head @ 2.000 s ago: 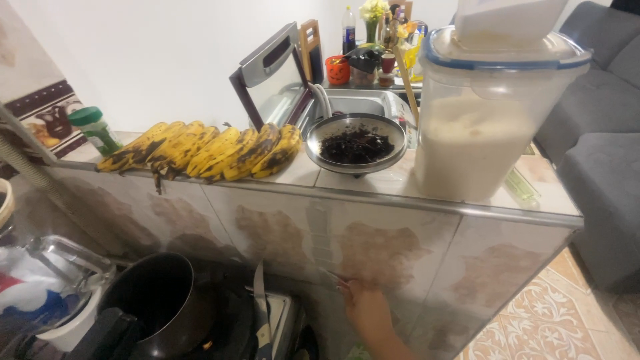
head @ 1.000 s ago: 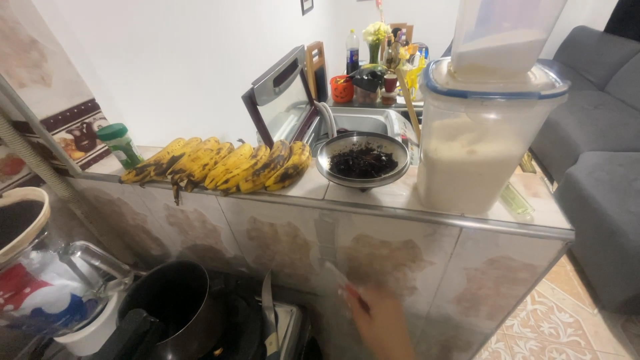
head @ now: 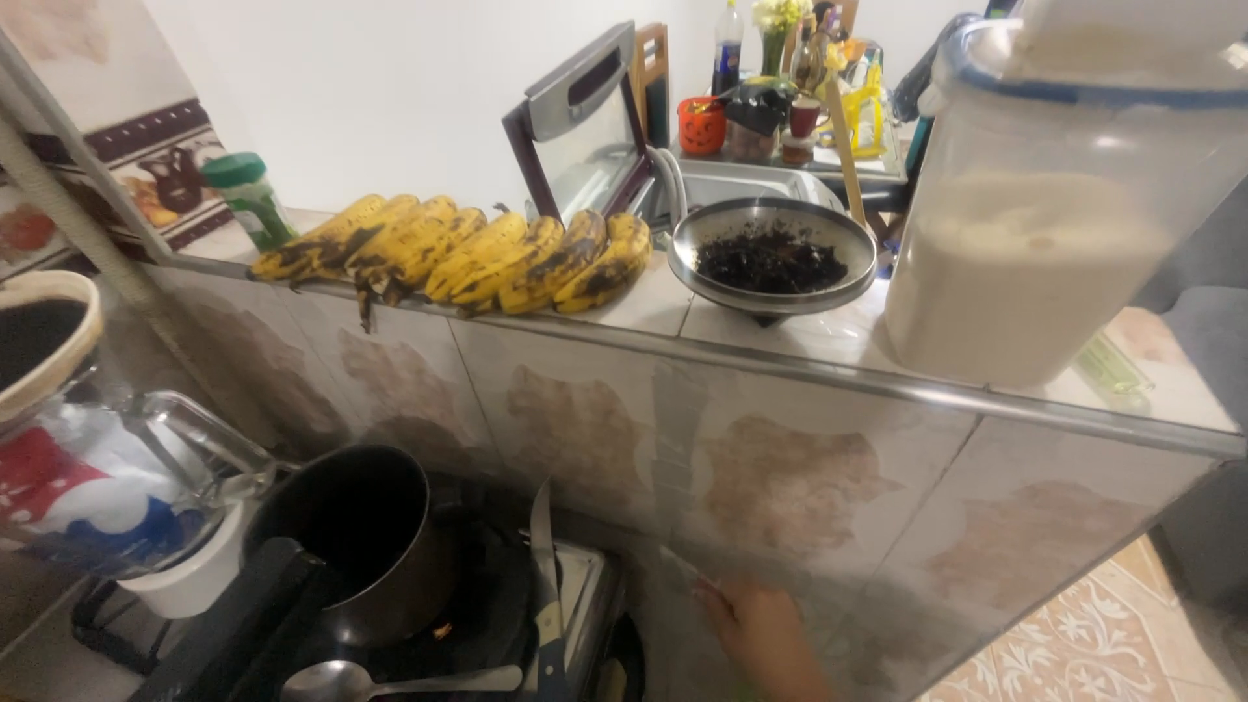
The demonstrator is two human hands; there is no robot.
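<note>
My right hand [head: 765, 629] is low in the view, right of the stove, its fingers closed on a small, thin, pale item [head: 687, 570] that is too blurred to name. It is in front of the tiled side of the counter. To its left a knife [head: 546, 585] lies on the stove beside a dark pot [head: 351, 546] and a metal spoon [head: 390, 680]. On the ledge above are ripe, spotted plantains [head: 497, 258] and a metal strainer [head: 775, 292] with dark, wet grounds. My left hand is out of view.
A large plastic container of white powder [head: 1024, 283] stands on the ledge's right end. A green-capped jar [head: 249, 200] is at its left end. A blender jar [head: 127, 487] stands left of the pot. Behind the ledge are an appliance with a raised lid [head: 585, 117] and a cluttered table.
The view has shifted somewhat. My right hand stays low before the tiled wall, still with the small pale item. The spoon on the stove has come into view.
</note>
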